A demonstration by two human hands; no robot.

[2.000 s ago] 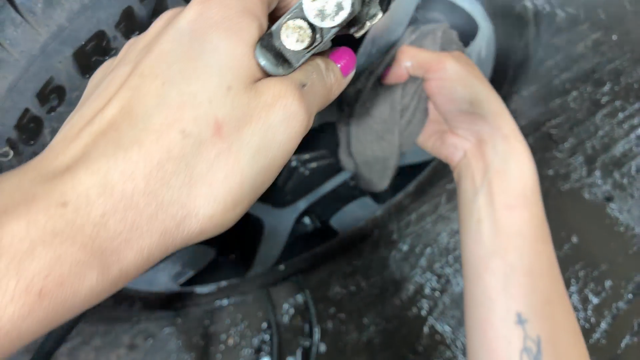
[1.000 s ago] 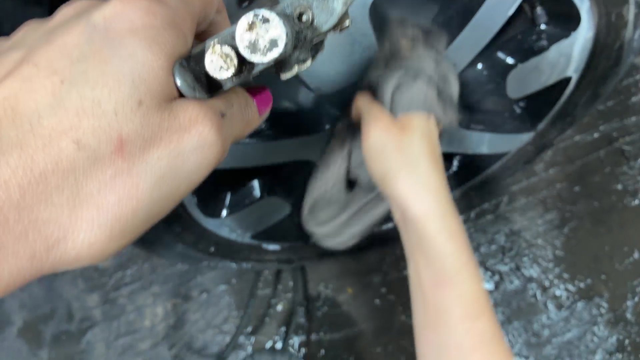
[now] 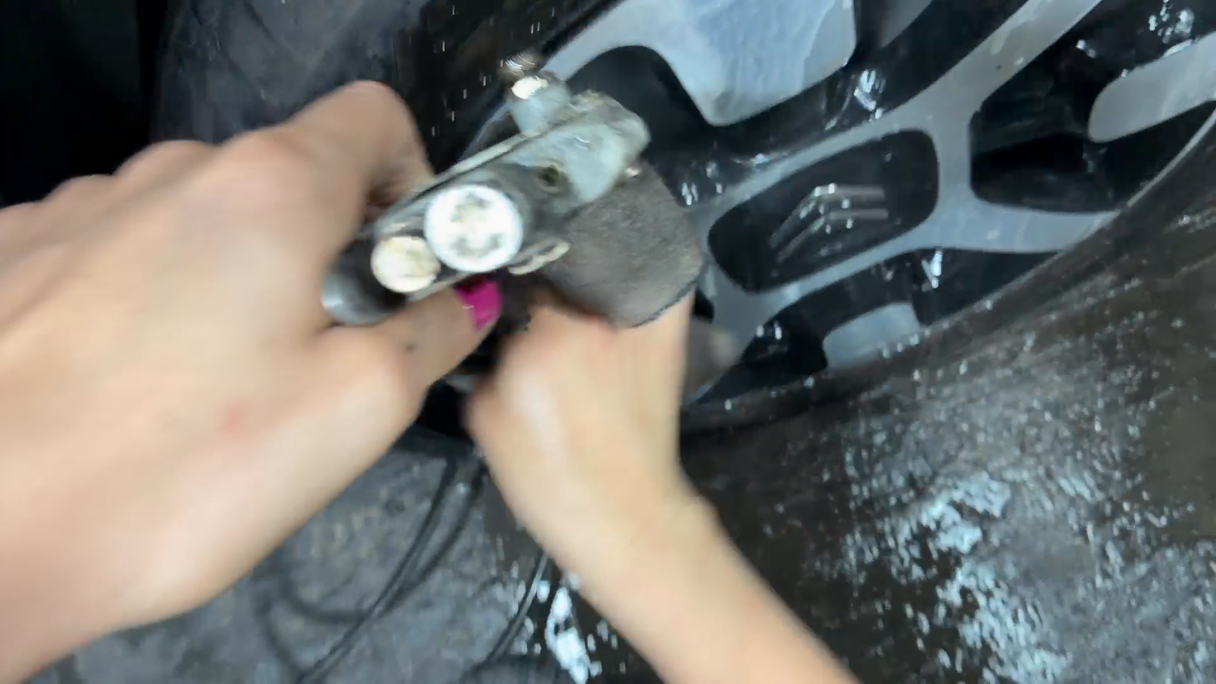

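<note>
My left hand (image 3: pixel 228 361) is closed around a metal tool (image 3: pixel 475 218) with two round whitish ends; its exact kind is unclear. The tool is nearer the camera than the wheel. My right hand (image 3: pixel 589 399) grips a grey cloth (image 3: pixel 627 247) against the lower left part of a spoked alloy wheel (image 3: pixel 931 180), partly behind the tool. Its fingers are mostly hidden by the cloth and tool. Drops and streaks of water show on the wheel.
The black tyre (image 3: pixel 285 57) rises at the upper left and curves below the rim. Wet dark ground (image 3: pixel 902 532) spreads at the lower right. Thin dark hoses or cables (image 3: pixel 389 579) lie at the bottom left.
My right hand has moved with the cloth leftward over the wheel, to below the tool. My left hand keeps its hold on the metal tool. The view has shifted.
</note>
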